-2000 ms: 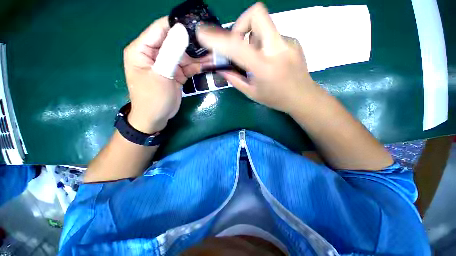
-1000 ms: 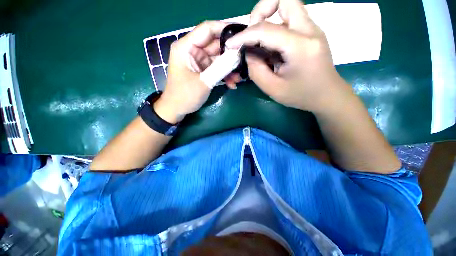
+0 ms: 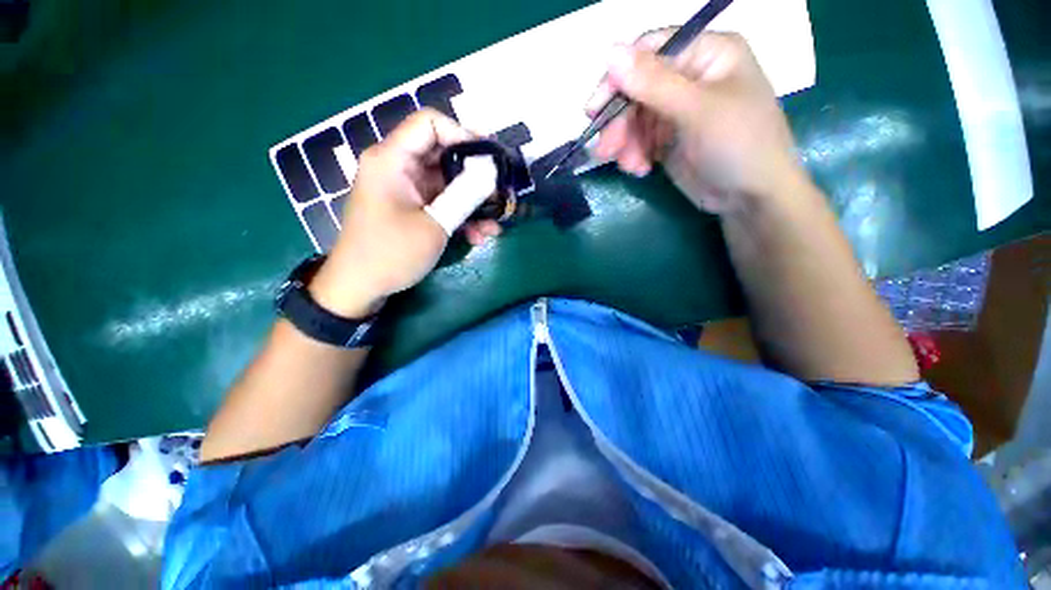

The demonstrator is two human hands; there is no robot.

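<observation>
My left hand (image 3: pixel 398 213), with a white finger cot on the thumb, is shut on a black watch unit (image 3: pixel 474 152) held over the front of the adhesive sheet. Its dark open side faces up, with a bit of orange at its lower edge. My right hand (image 3: pixel 703 121) holds black tweezers (image 3: pixel 622 101), their tips pointing down-left beside the unit. Dark flat pieces (image 3: pixel 565 202) show at the right of the unit; whether they are attached to it I cannot tell. The white adhesive sheet (image 3: pixel 749 35) lies under both hands, with black pieces at its left end.
A green mat (image 3: pixel 173 150) covers the bench. Stacked white strips with black marks (image 3: pixel 32 386) lie at the left edge. A blank white strip (image 3: pixel 980 115) lies at the right. Clear trays (image 3: pixel 939 290) and a brown cardboard box (image 3: pixel 1003 346) show at lower right.
My right hand has moved away from the unit, up and right, and the tweezers now show in it. My left hand has moved slightly left and down with the unit.
</observation>
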